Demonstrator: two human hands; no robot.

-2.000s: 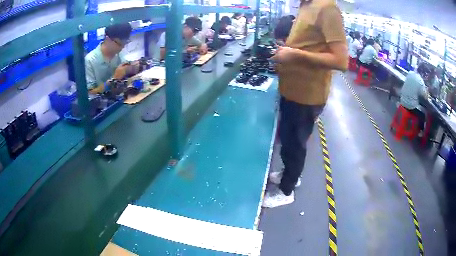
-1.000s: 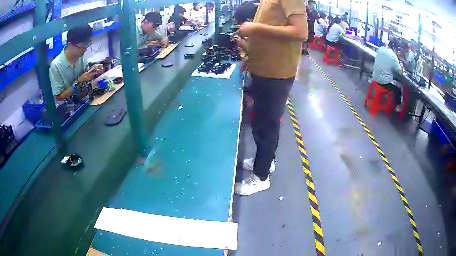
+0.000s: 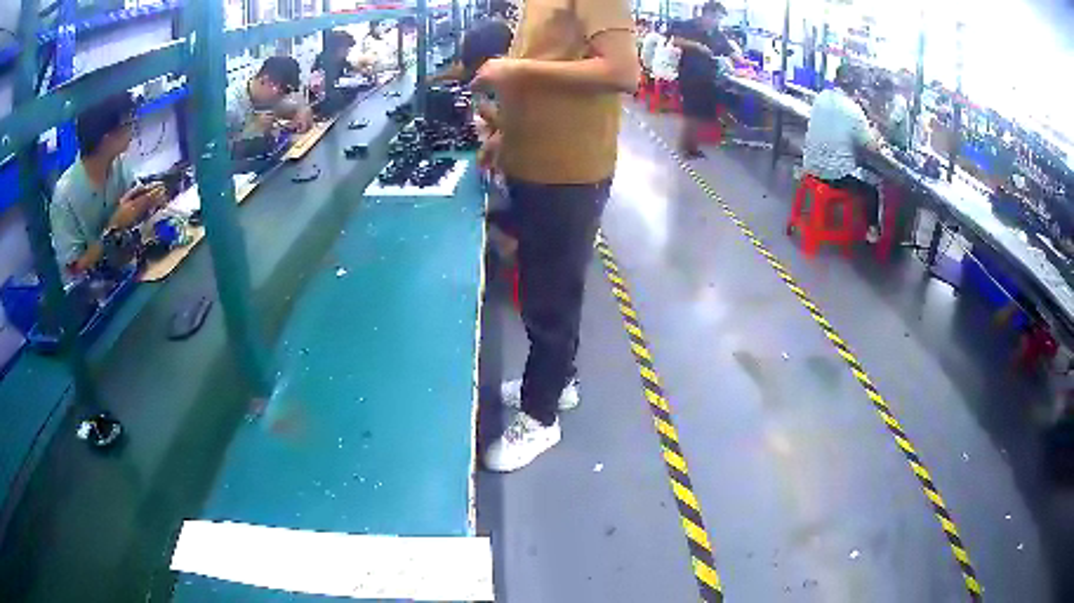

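Neither of my hands is in the picture. A long white strip lies flat across the near end of the teal bench. A small part-finished unit, black and round with a whitish patch, lies on the dark green conveyor belt at the left. A black flat oval piece lies farther up the belt. Many black parts are massed on a white sheet at the bench's far end.
A person in a mustard shirt stands at the bench's right edge. A green post rises between belt and bench. Seated workers line the left side. Striped floor lines, red stools and another work line are to the right.
The view has turned to the right, so the bench, belt and standing person sit farther left. The tan edge at the near bench end has left the picture. A dark-clothed person now shows in the far aisle.
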